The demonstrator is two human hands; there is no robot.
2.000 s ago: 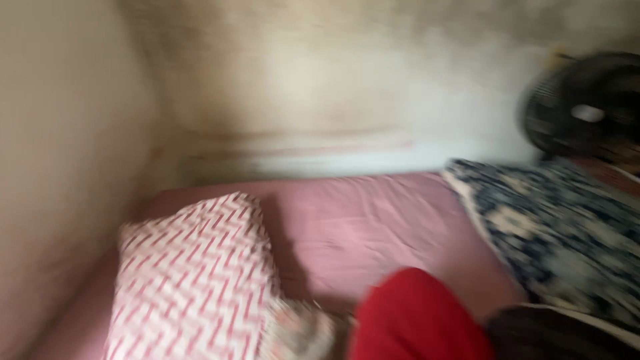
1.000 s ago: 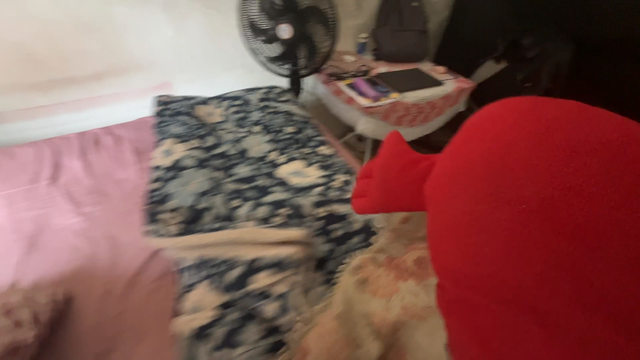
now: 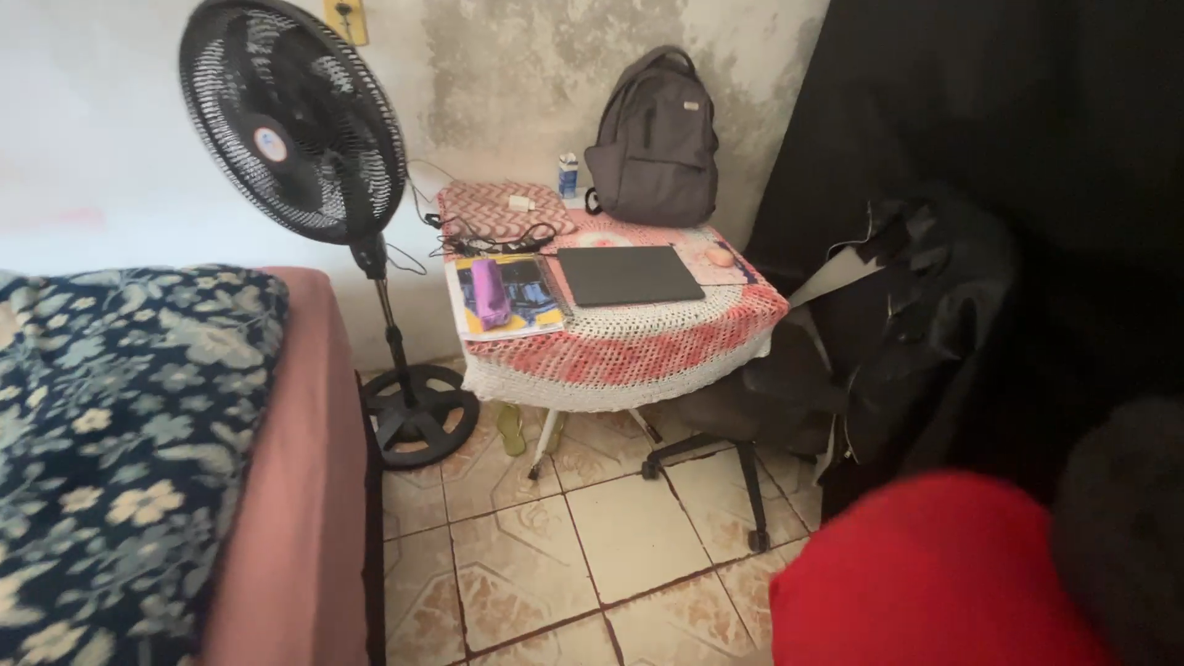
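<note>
Neither my left hand nor my right hand shows in the head view. A red plush fabric thing (image 3: 925, 573) fills the lower right, close to the camera; what holds it is hidden. Beyond it stands a small table with a pink and white crocheted cloth (image 3: 629, 356). On the cloth lie a closed dark laptop (image 3: 631, 276), a notebook (image 3: 541, 294) with a purple pouch (image 3: 490, 294) on it, and a zigzag-patterned cloth (image 3: 481, 208) with cables beside it. A dark backpack (image 3: 655, 148) stands upright at the back, next to a small blue and white carton (image 3: 568, 176).
A black pedestal fan (image 3: 296, 120) stands between the table and a bed with a pink sheet (image 3: 301, 416) and a blue floral blanket (image 3: 139, 398). A wheeled chair (image 3: 758, 481) with dark garments (image 3: 925, 324) is at right. Green flip-flops (image 3: 510, 428) lie on the tiled floor.
The view has swung right, from the bed to the table. The red plush thing, larger and with a small protruding part one second ago, now sits lower in the right corner.
</note>
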